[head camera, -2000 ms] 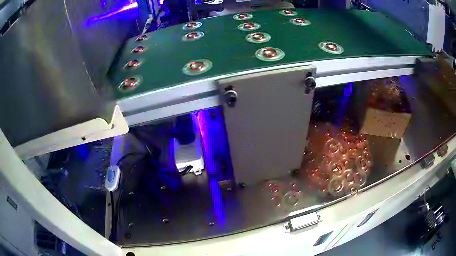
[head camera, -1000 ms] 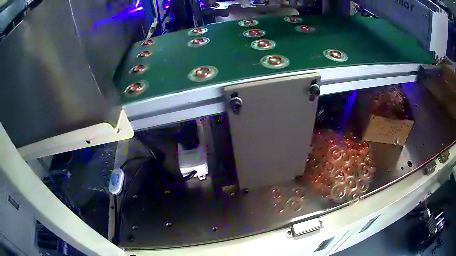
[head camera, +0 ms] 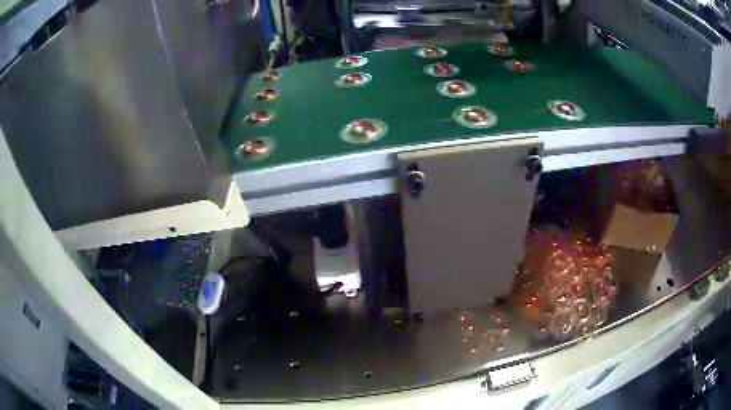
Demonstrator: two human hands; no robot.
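Neither of my hands is in the picture. Several clear round discs with copper-red centres, such as this diaphragm and coil assembly (head camera: 364, 130), lie spaced in rows on the dark green conveyor belt (head camera: 401, 104). A heap of similar discs (head camera: 567, 288) lies on the dark, shiny lower machine deck (head camera: 321, 344) under the belt, with a few loose ones to its left. A small brown cardboard box (head camera: 640, 228) stands behind and right of the heap, with reddish discs showing in its top.
A beige plate (head camera: 471, 232) with two bolts hangs from the belt's silver side rail (head camera: 321, 182). A grey metal cover (head camera: 120, 120) stands at the left. A cream frame post (head camera: 88, 320) curves down the left side. Cables and a small white-blue unit (head camera: 211, 293) sit lower left.
The whole scene has shifted right and slightly down in the picture. The purple-blue glow at the upper left and under the belt is gone. The discs keep the same layout on the belt.
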